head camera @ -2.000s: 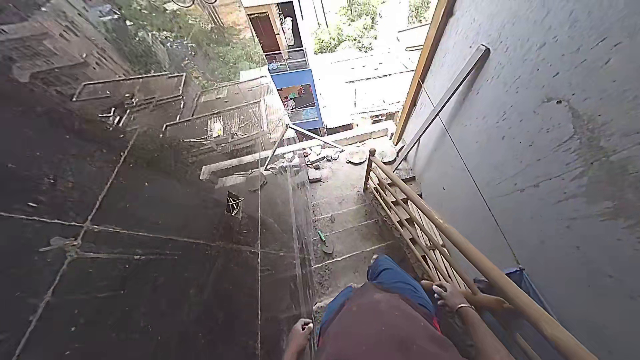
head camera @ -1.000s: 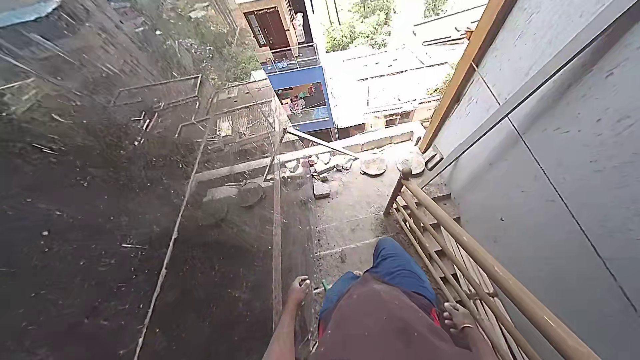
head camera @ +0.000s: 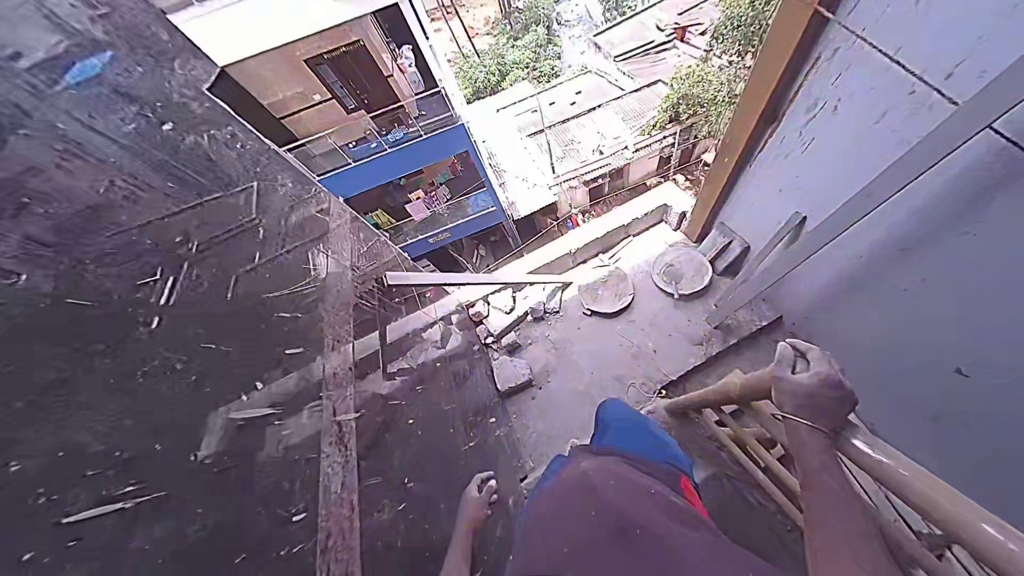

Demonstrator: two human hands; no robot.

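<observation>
My right hand (head camera: 812, 384) is at the top end of a bamboo-coloured handrail (head camera: 920, 480) on the right, fingers curled; whether it grips the rail or only rests at it is unclear. A thin bracelet circles that wrist. My left hand (head camera: 480, 496) hangs beside my body at lower centre, near the dark polished wall, with its fingers partly bent and nothing seen in it. Ahead on the concrete landing (head camera: 592, 360) lie two round, shallow, cement-stained pans, one at centre (head camera: 606, 290) and one further right (head camera: 682, 270).
Broken masonry pieces (head camera: 512, 374) lie along the landing's left side. A long metal bar (head camera: 476, 278) slants above them. A low parapet (head camera: 592, 232) edges the landing, with buildings far below. A long straightedge (head camera: 872, 192) leans on the grey wall at right.
The landing and its pans have come nearer as I moved down the stairs. My right hand has moved forward to the top end of the handrail.
</observation>
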